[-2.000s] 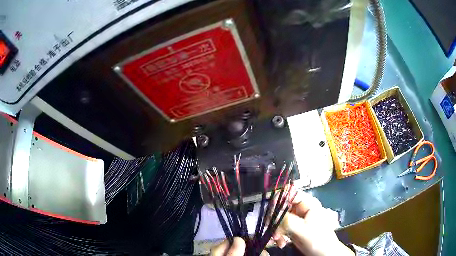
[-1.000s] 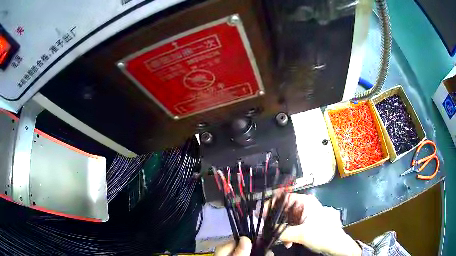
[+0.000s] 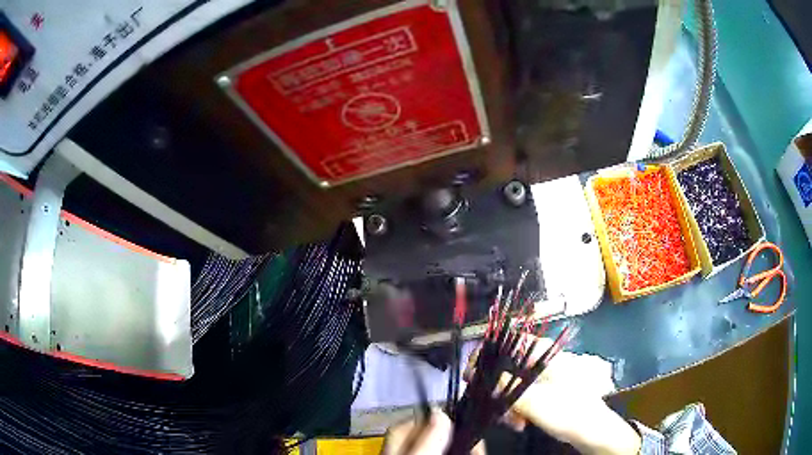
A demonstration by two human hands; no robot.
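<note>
A bunch of thin black cables (image 3: 481,391) with short red and black core ends fans out in front of the dark die block (image 3: 450,253). My left hand (image 3: 422,437), cut off by the bottom edge, grips the bunch low down. My right hand (image 3: 565,395) is at the right side of the bunch, its fingers around the cables there. One cable with a red core (image 3: 459,302) stands apart, upright before the die. Another at its left is blurred. The fine tips are too small to tell.
The press with its red plate (image 3: 361,93) fills the top. Trays of orange-red pieces (image 3: 643,233) and dark pieces (image 3: 715,209) stand at right, beside orange-handled snips (image 3: 757,280). A grey trough (image 3: 120,298) and long black strands (image 3: 303,302) are at left. A white box (image 3: 799,173) is far right.
The view has shifted slightly. Most cable ends have moved to the right and are gathered by my right hand, leaving a red-ended one and a blurred one apart at the left.
</note>
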